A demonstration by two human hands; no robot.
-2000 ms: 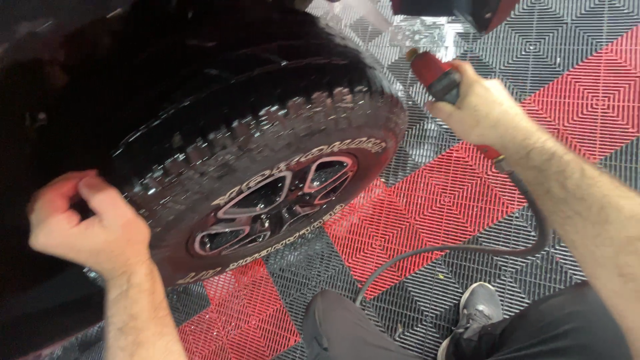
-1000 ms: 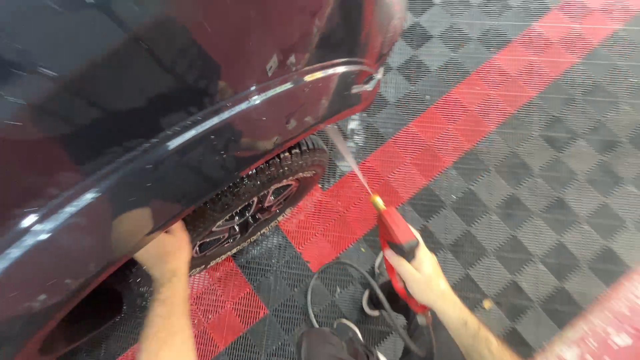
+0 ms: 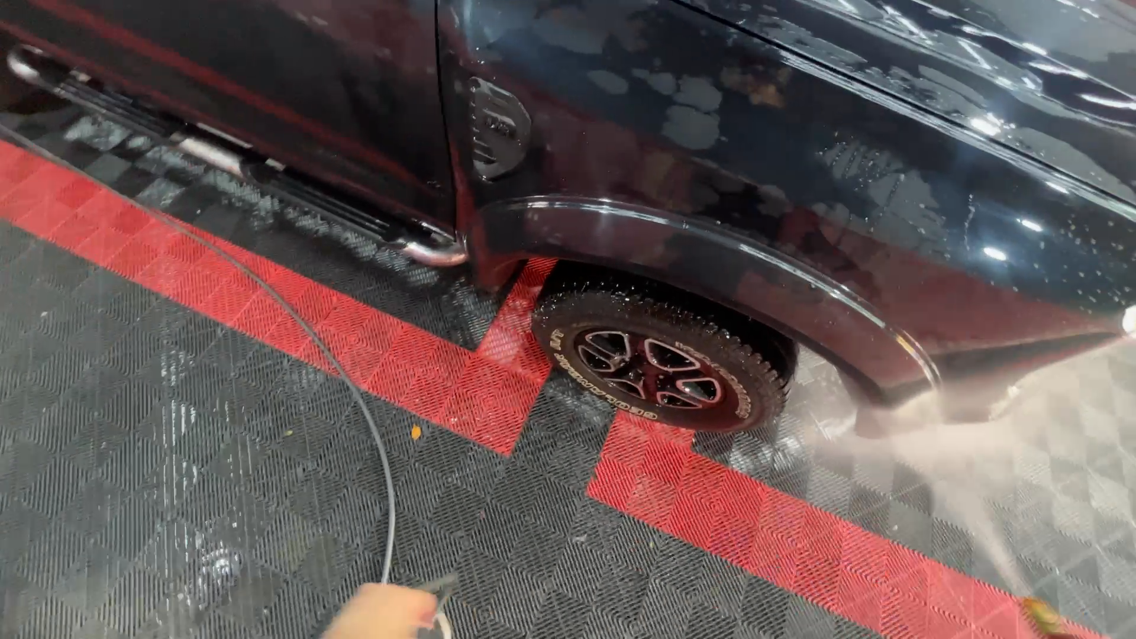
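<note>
My left hand is closed around a thin grey hose at the bottom edge of the view. That hose curves up and off to the left across the floor. At the bottom right corner shows the brass tip of a spray nozzle; the rest of the spray gun and my right hand are out of view. A jet of water fans from the tip onto the lower corner of the dark vehicle's bumper. The wet front wheel, with raised white lettering on its tire, sits under the fender.
A tubular side step runs along the vehicle's lower left side. Grey and black ribbed floor tiles lie below, crossed by a red tile band. A small yellow leaf lies on the tiles.
The view has shifted widely, now taking in the fender and side step. My left hand, beside the wheel before, now holds the hose. The spray now lands on the bumper's lower corner.
</note>
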